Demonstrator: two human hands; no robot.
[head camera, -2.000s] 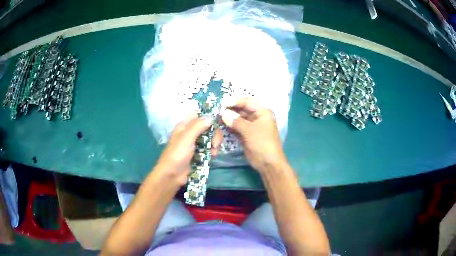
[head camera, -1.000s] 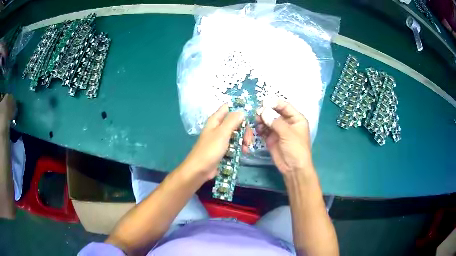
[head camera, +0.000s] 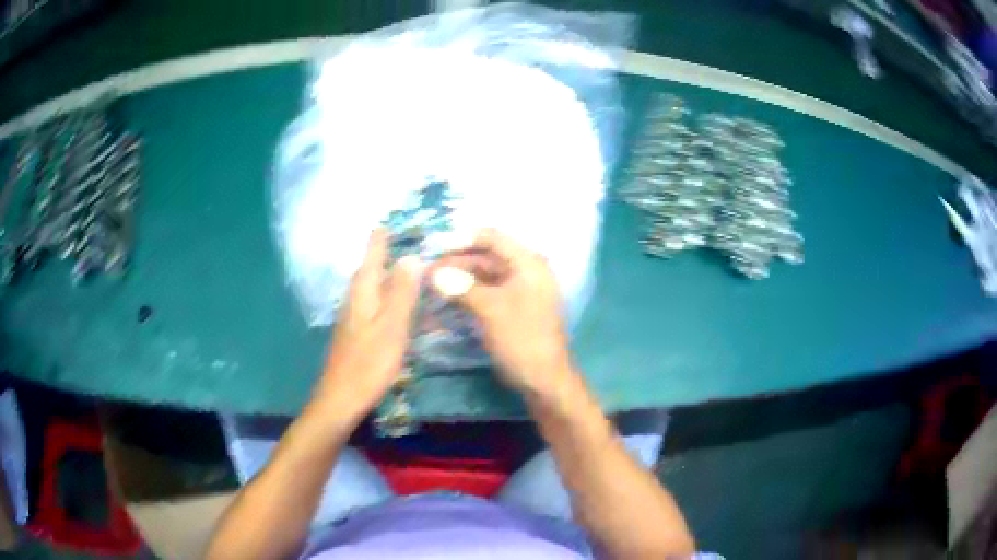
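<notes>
My left hand (head camera: 377, 312) holds a PCB panel strip (head camera: 396, 407), whose lower end sticks out below the hand. My right hand (head camera: 508, 306) is bent over the strip, with a white covering on a fingertip; blur hides whether it pinches a small part. Both hands are over the near side of a big white heap of small white parts (head camera: 459, 120). The heap lies on an opened clear plastic bag (head camera: 301, 181). The frame is blurred.
PCB strips are piled at the left (head camera: 77, 191) and right (head camera: 716, 181) on the green bench (head camera: 219, 252). A small dark part (head camera: 144, 314) lies at left. A pale rail (head camera: 765, 93) runs behind. Red stool (head camera: 82, 492) and cardboard box (head camera: 180, 520) are below the edge.
The view has shifted, so the bench and piles sit further left in the picture than one second ago. Both hands stay together at the strip; the right hand is closer over it.
</notes>
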